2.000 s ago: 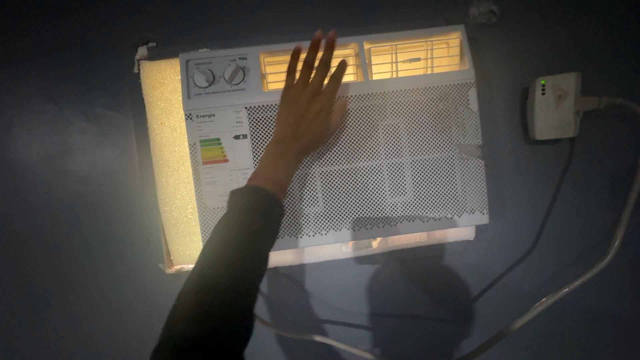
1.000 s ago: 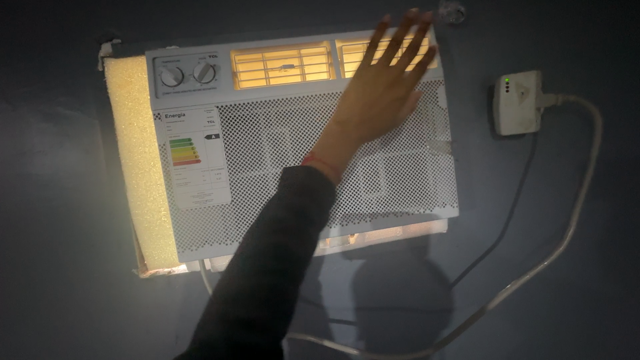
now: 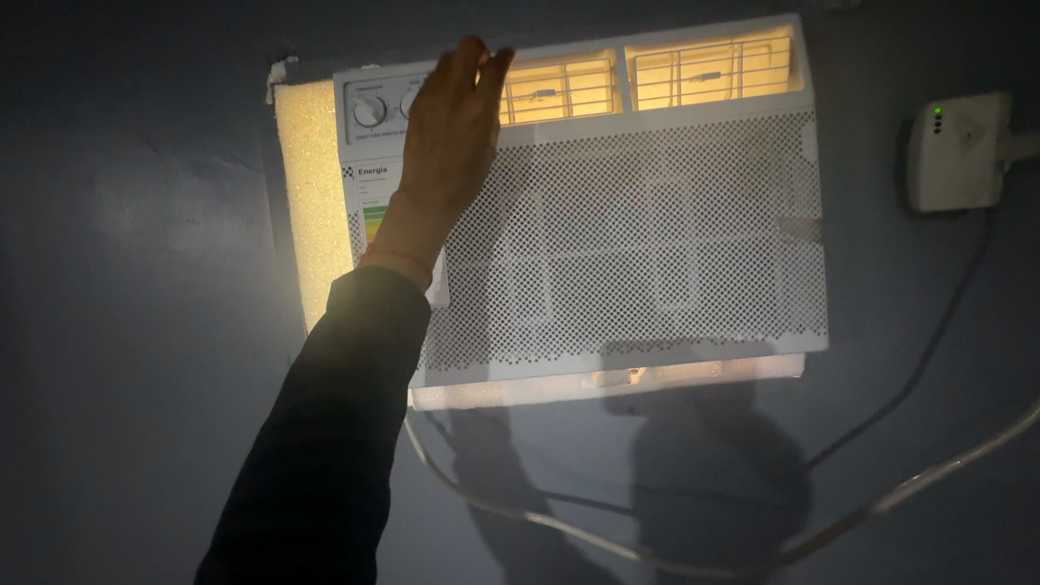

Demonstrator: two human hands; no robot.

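My left hand (image 3: pixel 455 126), in a dark sleeve with a thin red band at the wrist, is raised over the upper left front of a white window air conditioner (image 3: pixel 634 236). It partly covers the right control knob (image 3: pixel 409 101) and the left end of the lit air louvres (image 3: pixel 561 85). Its fingers are bent and partly hidden, so contact is unclear. The left knob (image 3: pixel 370 110) shows beside it. Below, my wrist and forearm cover part of the energy label (image 3: pixel 375 183). My right hand is out of view.
Yellowish foam (image 3: pixel 313 203) fills the gap left of the unit. On the dark wall at right is a white plug adapter (image 3: pixel 959 153) with a green light. A pale cable (image 3: pixel 585 536) loops beneath the unit. Shadows fall across the wall.
My left hand has moved from the right louvres back left to beside the knobs. Its fingers, spread before, are now bent together. The view has shifted somewhat.
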